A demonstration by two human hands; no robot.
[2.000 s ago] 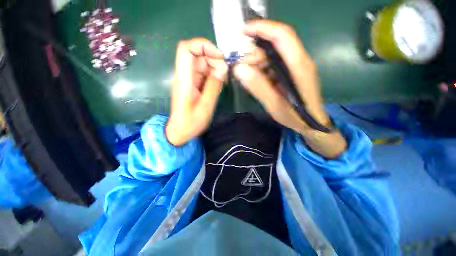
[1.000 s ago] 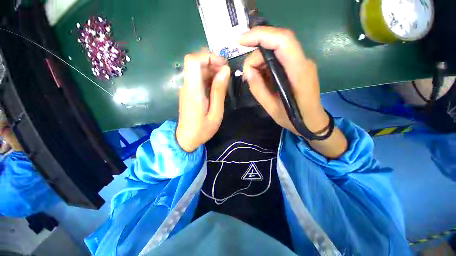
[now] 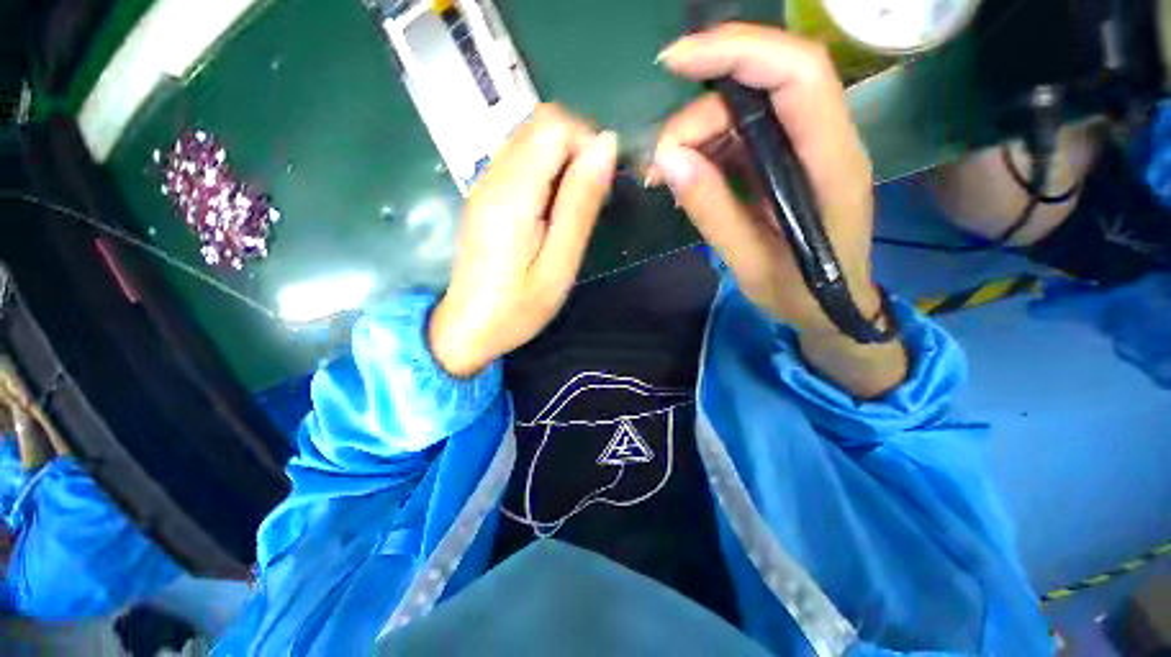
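An open phone assembly (image 3: 441,90) with a white face and blue at its lower end lies tilted on the green bench at top centre-left. My left hand (image 3: 520,244) is beside its lower right edge, fingers curled, with thumb and forefinger tips close together. Whether it pinches something tiny cannot be seen. My right hand (image 3: 783,193) holds a black soldering iron (image 3: 786,180), its handle lying across the palm towards the wrist. The iron's tip is not clear. The right thumb and forefinger are near the left fingertips, away from the phone.
A pile of small red and white components (image 3: 216,199) lies on the bench at left. A long black tray (image 3: 116,308) stands further left, with a thin wire crossing it. A yellow-green cylinder (image 3: 886,23) is at the top right. Another person's blue sleeve (image 3: 77,539) shows at lower left.
The view has turned, so the bench items appear shifted left or up. The phone's lower end is now left of my fingertips, not between them. The right hand is further from the phone.
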